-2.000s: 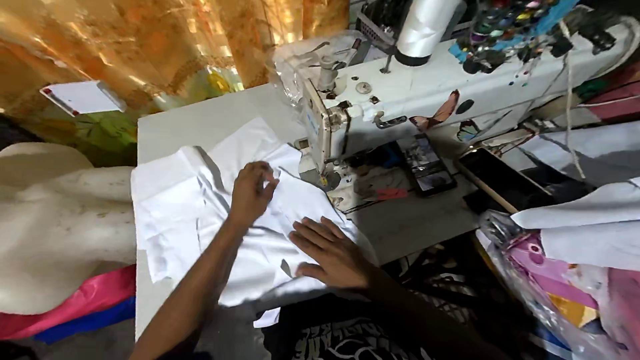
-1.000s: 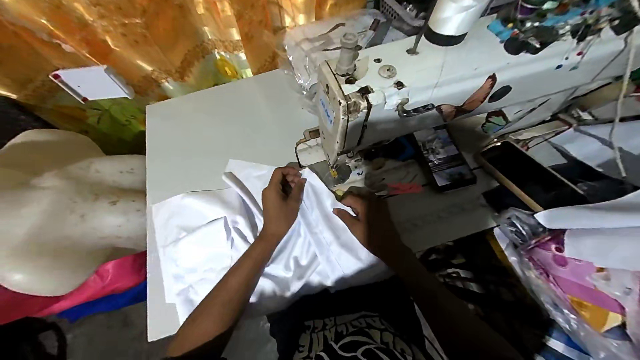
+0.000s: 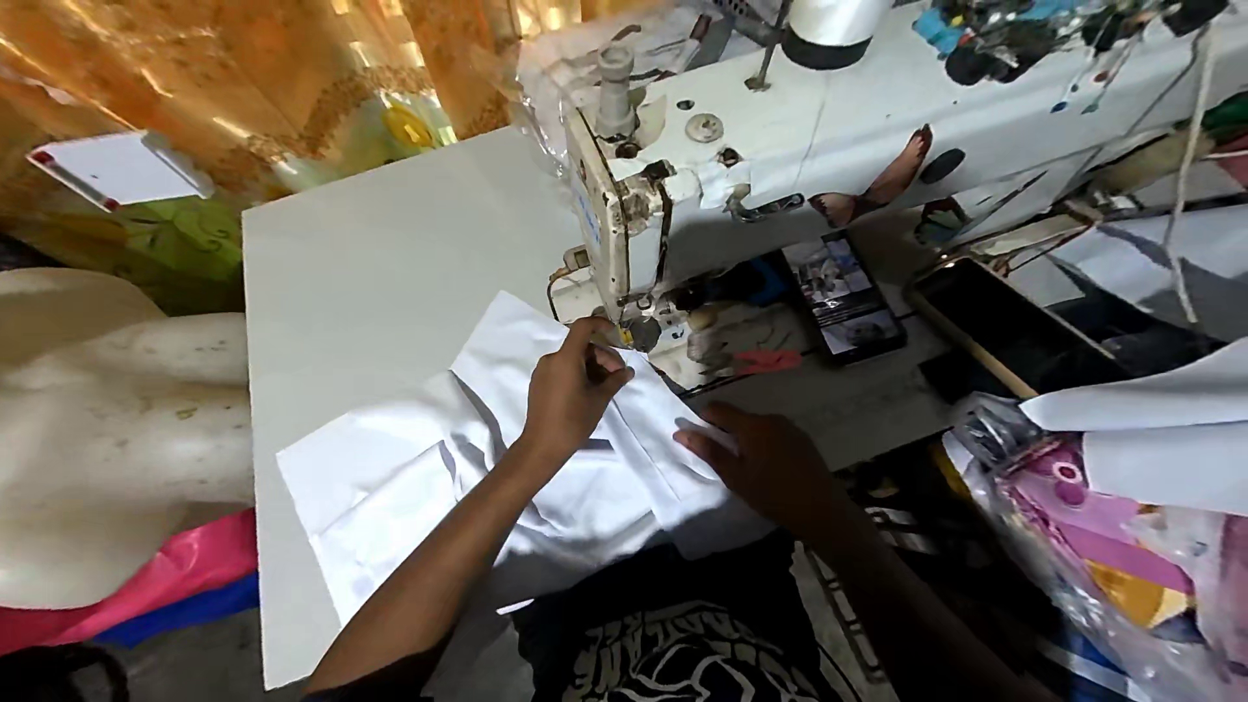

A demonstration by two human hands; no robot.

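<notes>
White fabric [image 3: 575, 478] lies in folds on the sewing table, its upper edge close to the needle area of a white sewing machine [image 3: 741, 136]. My left hand [image 3: 575, 385] pinches the fabric near its top edge, just in front of the presser foot area [image 3: 639, 327]. With fingers and thumb, my right hand [image 3: 760, 453] holds the right edge of the same fabric, lower down and nearer my body. The hand hides part of that edge.
A lit phone [image 3: 843, 297] lies under the machine arm, beside a dark-screened device [image 3: 1014, 327]. Red scissors handles or a clip [image 3: 767, 362] lie near the needle. A dress form [image 3: 117, 429] stands left of the table [image 3: 390, 253]. Plastic-wrapped pink items [image 3: 1092, 526] are at right.
Two seconds ago my right hand lay flat on the fabric; now it grips the right edge. My left hand and the fabric's upper edge have come nearer the needle area.
</notes>
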